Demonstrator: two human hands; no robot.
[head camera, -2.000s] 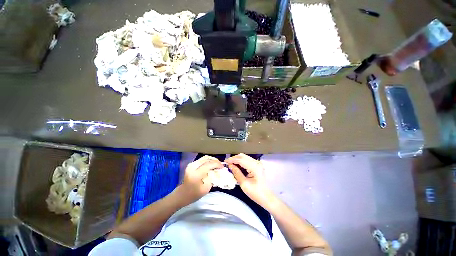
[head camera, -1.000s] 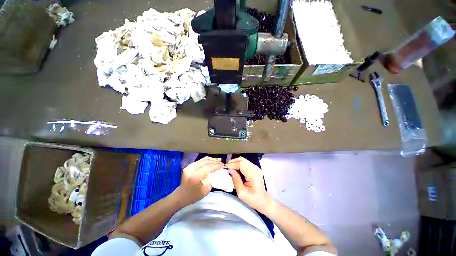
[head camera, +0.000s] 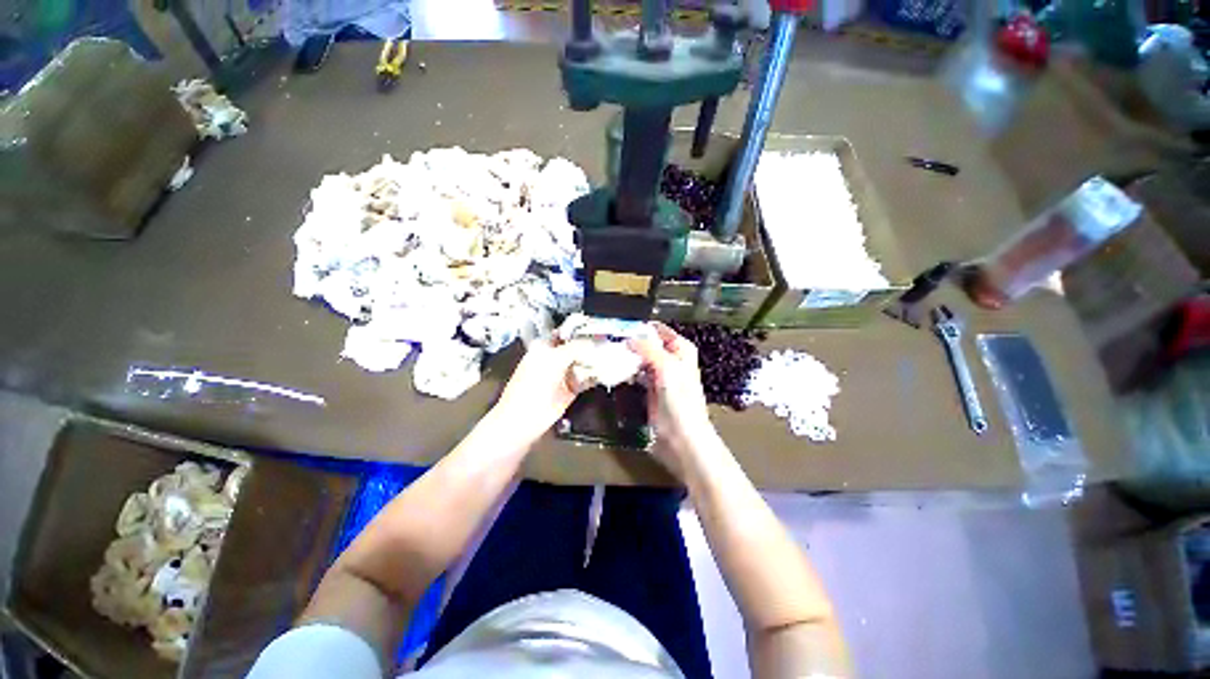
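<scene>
A cream-white plush piece (head camera: 606, 362) is held between both hands at the dark green hand press (head camera: 634, 259), just under its head and above its flat metal base (head camera: 604, 422). My left hand (head camera: 545, 378) grips its left side and my right hand (head camera: 674, 374) its right side. The fingers and cloth hide the press point, and no eye shows on the piece. A heap of plush pieces (head camera: 445, 252) lies left of the press. Dark eyes (head camera: 721, 361) and white washers (head camera: 796, 393) lie in loose piles to the right.
Behind the press is a parts box (head camera: 820, 223); the lever (head camera: 759, 120) stands upright with a red knob. A wrench (head camera: 961, 369), clear sleeve (head camera: 1032, 411) and bottle (head camera: 1058, 242) lie right. A carton (head camera: 219, 531) of pieces and blue crate (head camera: 422, 617) are low left.
Both hands have moved up from the lap to the press with the plush piece. The head view has tilted up, so the far table side and lever knob now show.
</scene>
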